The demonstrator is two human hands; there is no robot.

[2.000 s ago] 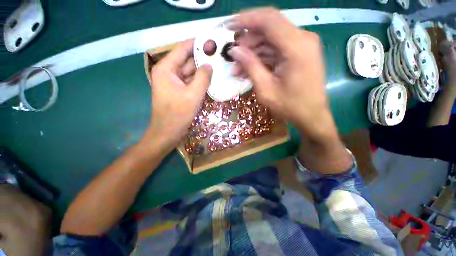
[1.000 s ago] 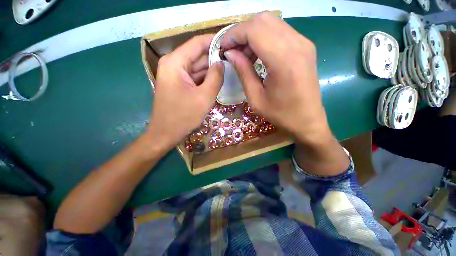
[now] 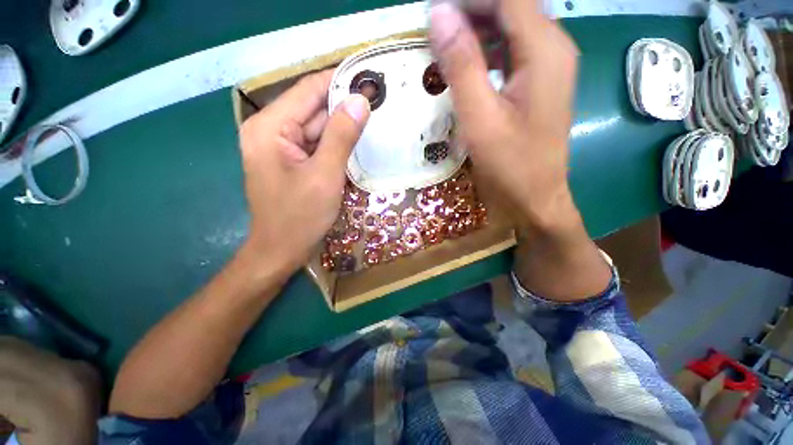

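Observation:
A white rounded-square cover plate (image 3: 391,143) is held over the parts box, its rimmed face towards me. My left hand (image 3: 300,161) grips its left edge, thumb beside a dark ring in the upper left hole. A second hole at the upper right shows a reddish-dark inside, and a small dark grille patch is at the lower right. My right hand (image 3: 513,113) is blurred at the plate's right side, thumb and fingers apart near the top edge; whether it holds anything is unclear. Copper-coloured rings (image 3: 409,222) lie heaped in the cardboard box (image 3: 417,276).
Stacked cover plates (image 3: 735,87) stand at the right, with a smaller pile (image 3: 698,169) nearer. Loose plates (image 3: 94,22) lie at the far left. A pale hose clamp (image 3: 54,165) lies at left. A long dark object (image 3: 48,317) and another person's arm (image 3: 48,382) are at the lower left.
The plate has turned from tilted between both hands to face me, showing its holes. My right hand has moved up and right, off the hole area. My left hand still holds the plate.

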